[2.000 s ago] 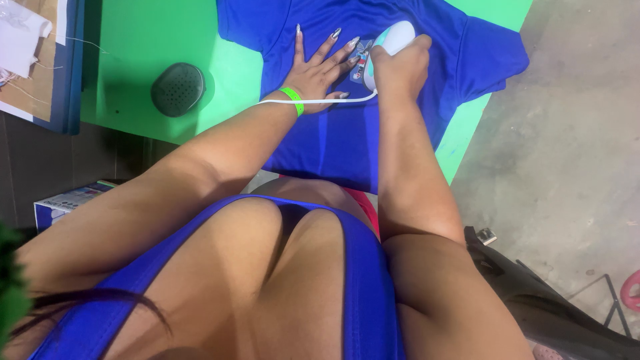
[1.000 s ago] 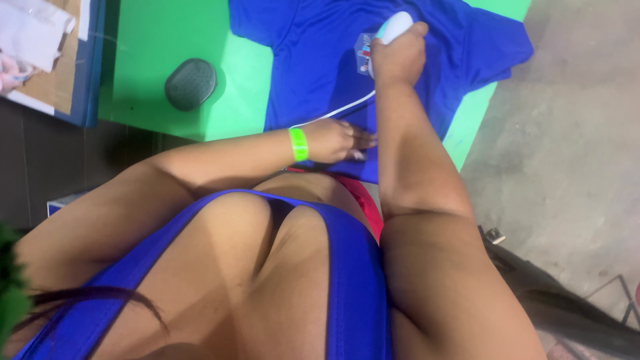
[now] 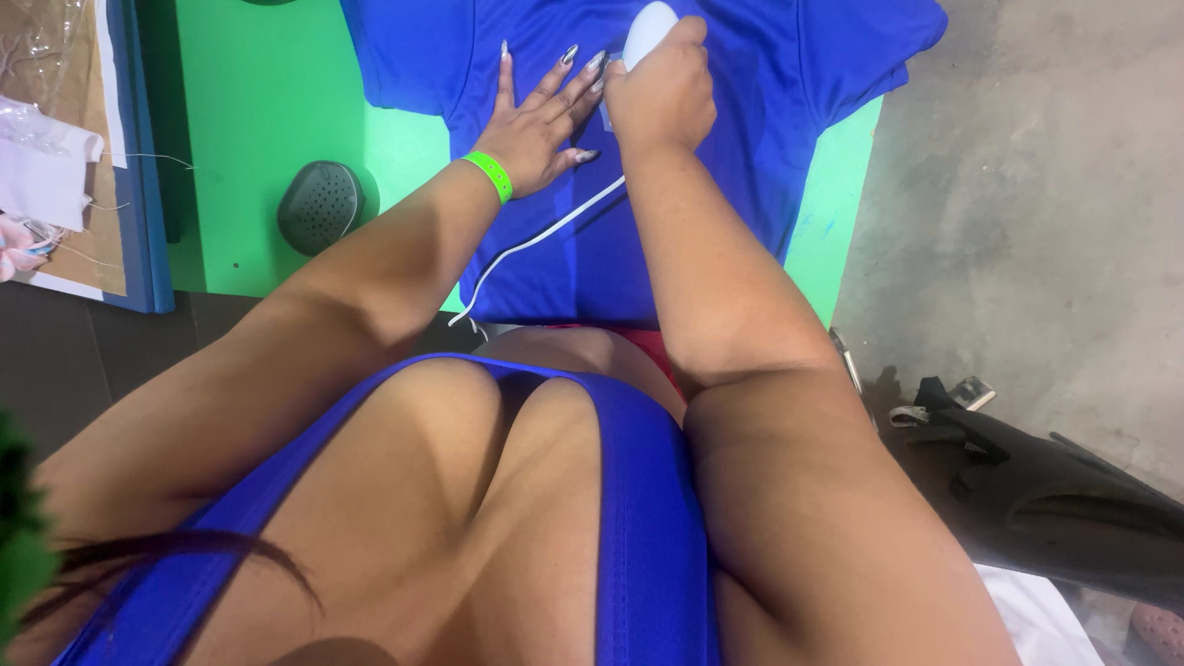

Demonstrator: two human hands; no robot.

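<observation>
A blue short-sleeved shirt (image 3: 740, 120) lies spread on a green table. My right hand (image 3: 661, 92) grips a small white corded device (image 3: 649, 35), likely a mini iron, over the shirt's upper part. Its white cord (image 3: 546, 231) runs down across the cloth towards my body. My left hand (image 3: 536, 129), with a bright green wristband (image 3: 490, 176), rests flat on the shirt with fingers spread, its fingertips close to the device. Between the hands shows the edge of a small patch or print (image 3: 607, 116), mostly covered by my right hand.
A dark, perforated oval object (image 3: 320, 208) sits on the green table (image 3: 250, 92) at left. Beyond it, a blue-edged board (image 3: 143, 185) holds white cloth, clear plastic and loose threads. A black bag (image 3: 1045, 499) is at the lower right, over the concrete floor (image 3: 1008, 185).
My left hand has moved up from the shirt's lower part to lie spread beside the device. My right hand still holds the device, which now covers more of the printed patch.
</observation>
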